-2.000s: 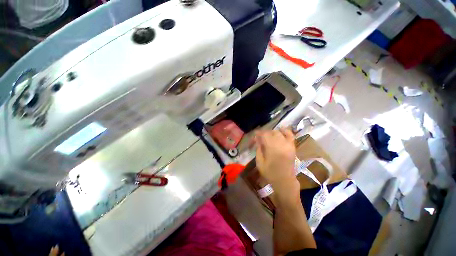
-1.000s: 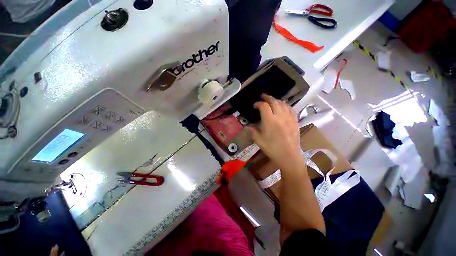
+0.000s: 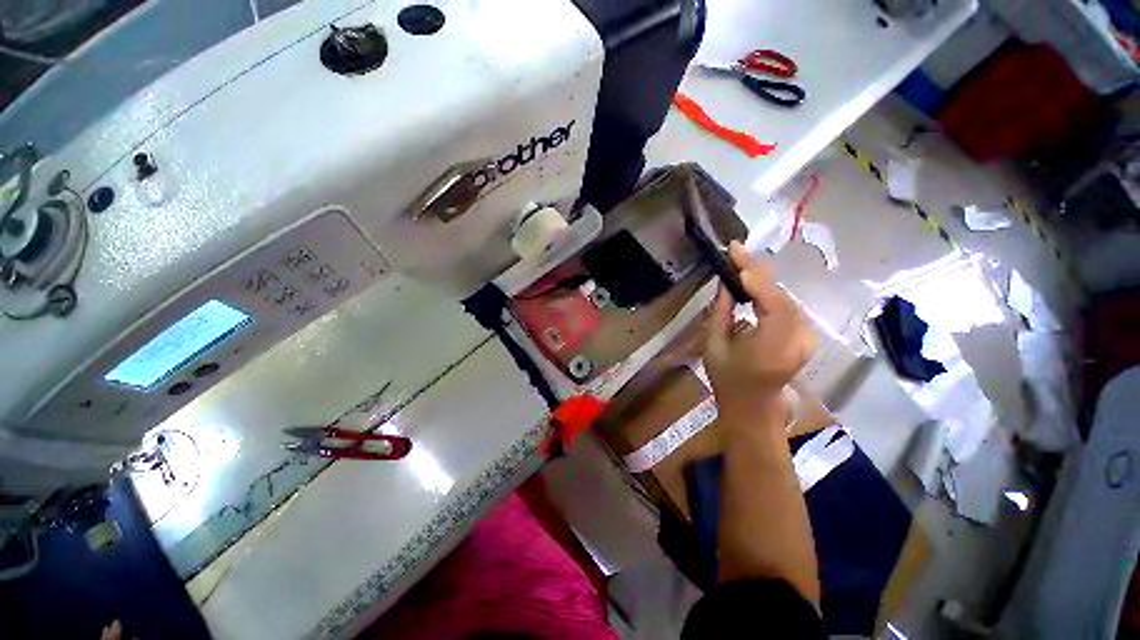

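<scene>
My right hand holds a thin dark flat object, possibly a phone, seen nearly edge-on above the right side of the accessory tray. In the tray lie a smaller black rectangle, a flat red packet and small round metal pieces. Only a fingertip of my left hand shows at the bottom left edge, by the navy cloth; the rest is cut off. Red-handled snips lie on the bed of the white sewing machine.
White printed labels lie over a carton with navy pieces at lower right. Scissors and an orange-red ribbon lie on the neighbouring table. Scraps litter the floor. An orange-red bundle hangs at the table's edge.
My right hand has moved to the tray, taken hold of the dark flat object and tilted it up towards the right. A smaller black rectangle now shows in the tray. The snips stay put.
</scene>
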